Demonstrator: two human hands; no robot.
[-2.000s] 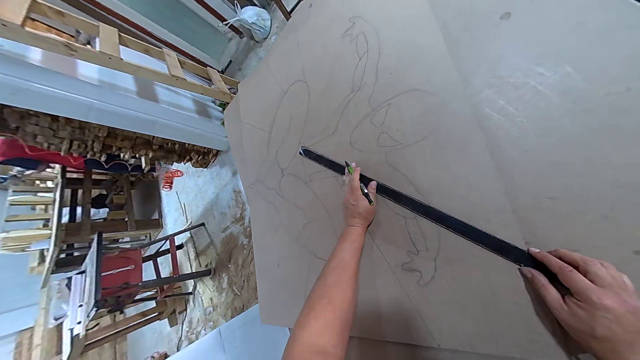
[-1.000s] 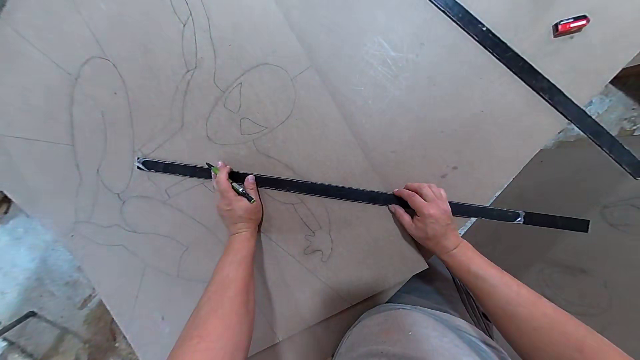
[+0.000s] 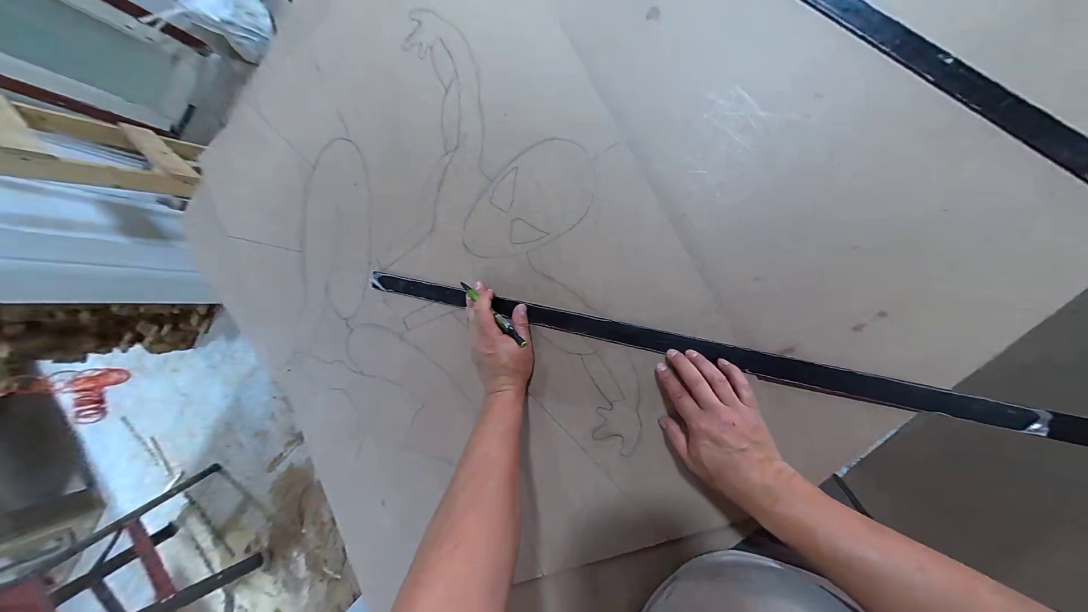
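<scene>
A long black flat bar [image 3: 612, 330] lies slantwise over a large brown sheet [image 3: 765, 255] that carries a pencil drawing [image 3: 531, 197] of a figure with an oval head and raised arm. My left hand [image 3: 501, 348] is at the bar's left part, holding a green and black pen [image 3: 497, 316] that crosses the bar, with fingertips on the bar's edge. My right hand [image 3: 716, 416] rests flat on the sheet, fingertips against the bar's lower edge near its middle. Silvery tape shows near both ends of the bar.
A second black bar [image 3: 960, 76] crosses the upper right of the sheet. Beyond the sheet's left edge are a wooden frame [image 3: 102, 153], an orange coiled hose [image 3: 89, 395], and a dark metal stand [image 3: 144, 544] on the stained floor. My knee [image 3: 748, 586] is at the bottom edge.
Two seconds ago my right hand gripped the bar far to the right; now it lies nearer its middle, fingers at the lower edge. The view has shifted between frames.
</scene>
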